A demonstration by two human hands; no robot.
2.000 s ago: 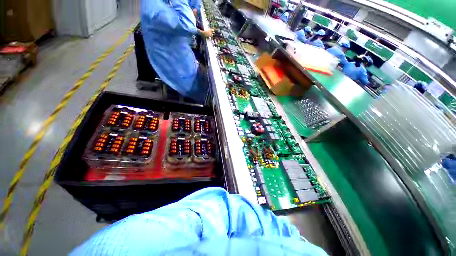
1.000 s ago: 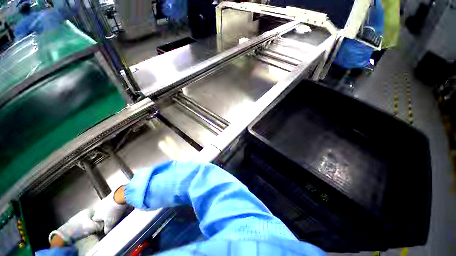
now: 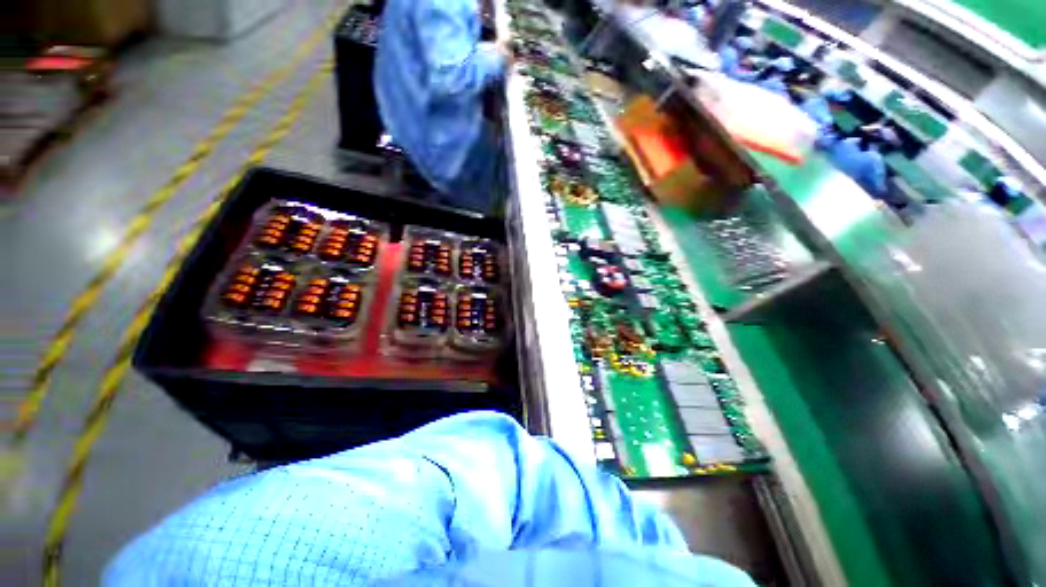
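Neither of my hands is in the picture; only a light blue smock sleeve shows at the bottom centre. A green circuit board crowded with parts lies nearest in front of me on the conveyor, beside the white rail. Grey rectangular blocks stand on its near right part. A round dark and red coil sits farther up. More boards run away from me in a row.
A black tote bin at left holds clear trays of orange-copper coils over red-orange material. A person in a blue smock stands beyond it. An open cardboard box and a green-topped shelf are at right.
A second ago the view showed bare conveyor, an empty black bin and gloved hands on the rail. Now it has swung back to the boards and coil trays, and the hands are out of view.
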